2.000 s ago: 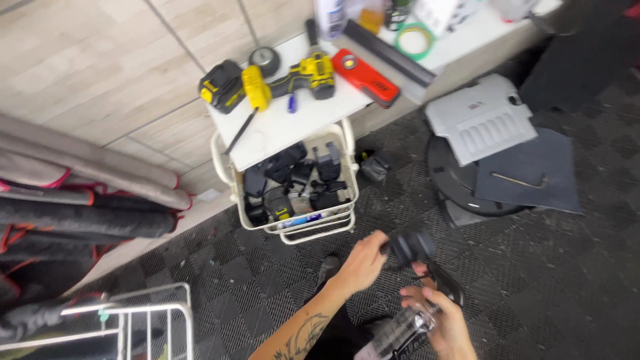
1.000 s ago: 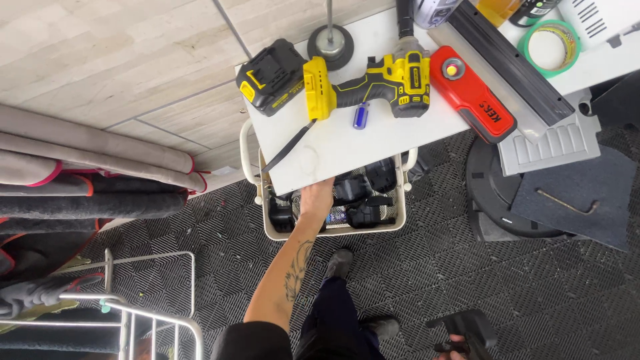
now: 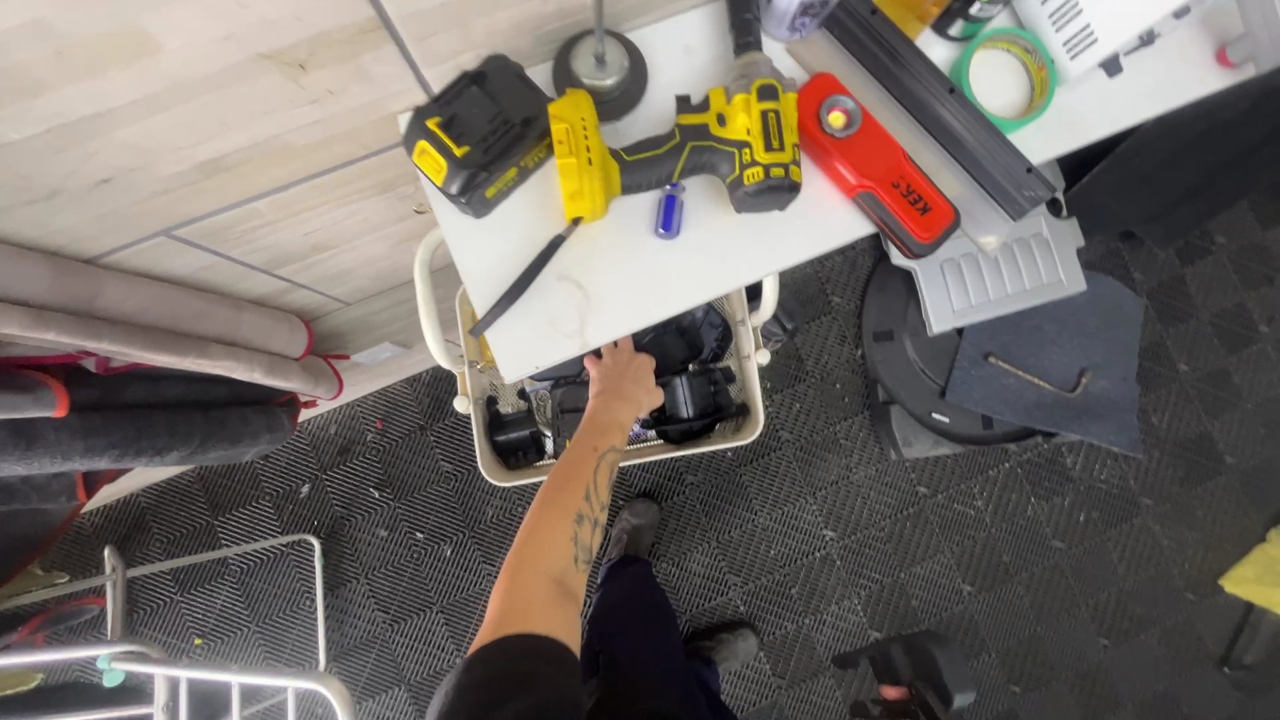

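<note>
My left hand [image 3: 625,382] reaches down into a cream plastic basket [image 3: 755,410] that holds several black plastic parts. Its fingers touch or hover over the dark parts beside the table edge; whether they grip anything cannot be told. Just right of this hand lies a black plastic part [image 3: 692,400]. At the bottom right, my right hand [image 3: 893,692] is mostly hidden behind a black plastic part [image 3: 925,672] that it holds, with only a bit of finger showing. My tattooed left forearm crosses above the floor, left of my legs.
On the white table [image 3: 545,310] lie a yellow-black cordless power tool [image 3: 740,150], a battery [image 3: 480,135], a blue-handled screwdriver [image 3: 670,210], a red work light [image 3: 880,165] and green tape [image 3: 1050,80]. A metal rack [image 3: 320,600] stands lower left. Rolled mats [image 3: 150,330] lie left.
My left hand has moved from near my right hand into the basket and no longer holds the dark round thing. The view has shifted closer to the table.
</note>
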